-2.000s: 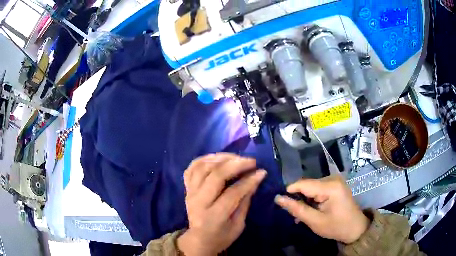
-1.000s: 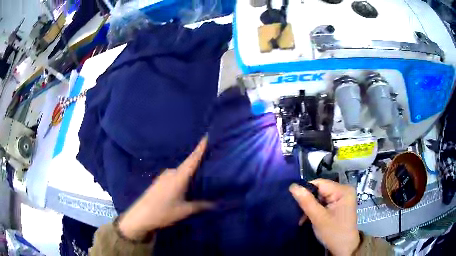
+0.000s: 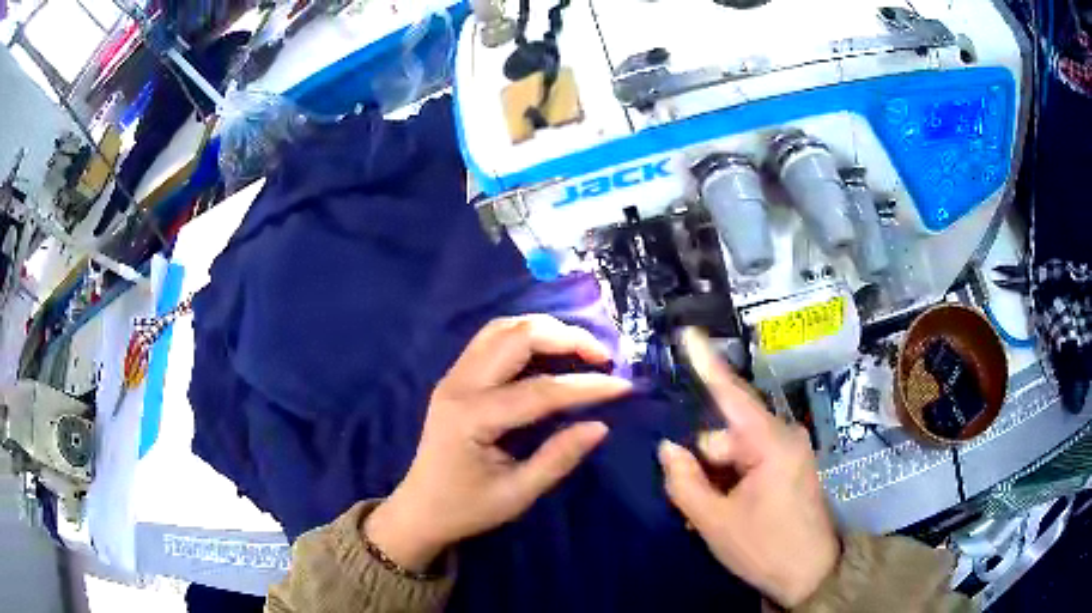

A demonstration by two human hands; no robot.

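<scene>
A large navy knit garment panel [image 3: 347, 299] covers the table left of the needle and hangs down toward me. Its right edge lies under the lit presser foot area [image 3: 641, 323] of the overlock machine [image 3: 611, 180]. My left hand [image 3: 515, 431] rests on the cloth just left and in front of the foot, fingers curved and slightly apart. My right hand [image 3: 754, 479] is at the cloth's right edge, thumb and fingers around it, index finger extended toward the foot. The right fingertips are blurred, so the exact hold is unclear.
A brown bowl [image 3: 952, 374] with black labels stands right of the machine, beside white labels [image 3: 868, 395]. Grey tension posts [image 3: 736, 216] and a guard with a yellow sticker [image 3: 802, 323] are above my right hand. Orange-handled scissors [image 3: 138, 356] lie far left. A ruler runs along the table front.
My left hand has moved right, from flat on the cloth to beside the presser foot. My right hand's index finger has extended toward the foot. The camera view has shifted.
</scene>
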